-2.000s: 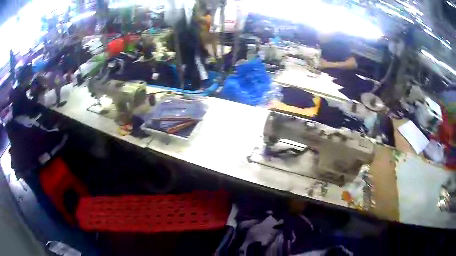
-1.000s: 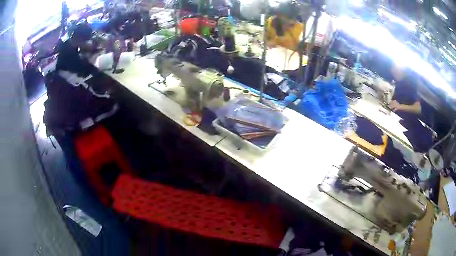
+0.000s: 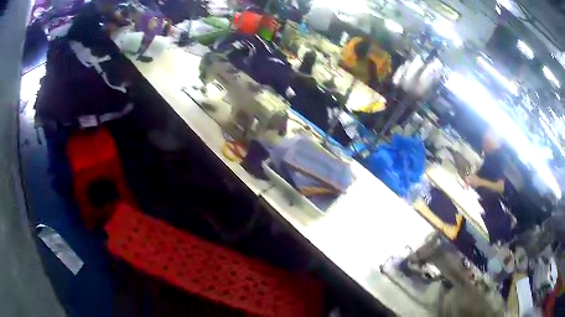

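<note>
Neither of my hands is in the picture. Nearest in front of me is a long perforated red bench or crate on the floor beside the table. A white machine table runs diagonally above it. A cream sewing machine stands on it at the upper left, and another sewing machine is partly cut off at the lower right. A pale tray with greyish pieces lies between them. The view is blurred.
A second red seat or crate stands on the blue floor at the left, below dark cloth with white edges. A pale scrap lies on the floor. A grey wall borders the left. Blue plastic and a person's arm show beyond the table.
The view has turned left and tilted, so the table now runs more steeply and the right-hand machine has slid towards the bottom edge. The dark cloth heap at the bottom has left the picture.
</note>
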